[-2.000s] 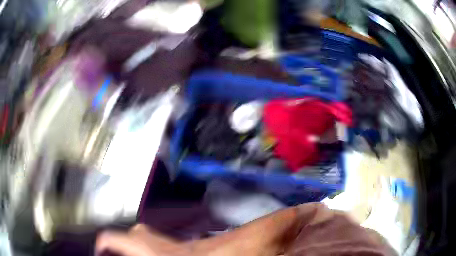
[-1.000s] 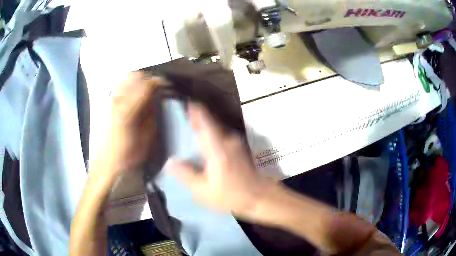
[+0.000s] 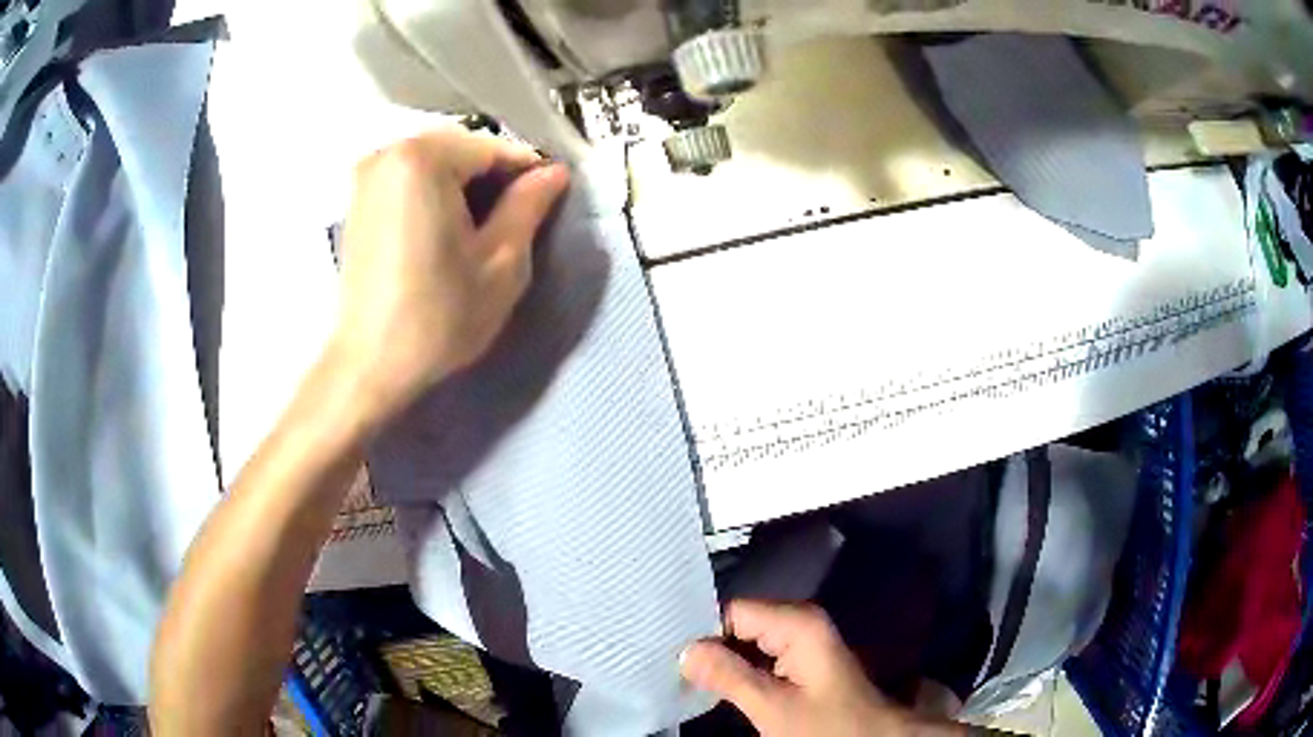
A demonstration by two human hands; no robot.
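A light grey panel (image 3: 590, 432) lies over the white table's front edge, its top end near the presser foot (image 3: 612, 112) of the cream sewing machine. My left hand (image 3: 439, 245) pinches the panel's upper part, thumb and finger just left of and below the foot. My right hand (image 3: 792, 670) grips the panel's lower right edge, below the table edge. A thin dark edge shows along the panel's right side. Dark cloth shows among the folds at the lower left of the panel.
Stacked grey and dark cloth pieces (image 3: 123, 331) lie at the left. A grey pointed flap (image 3: 1037, 130) lies on the machine bed. Printed scale marks (image 3: 979, 374) run along the table front. Grey cloth with a dark stripe (image 3: 1044, 562) hangs at the lower right, beside a blue basket (image 3: 1159, 562) with red cloth.
The panel now lies with its grey side up, where dark cloth showed near the machine. My left hand has moved up towards the foot; my right hand has moved down to the panel's lower edge.
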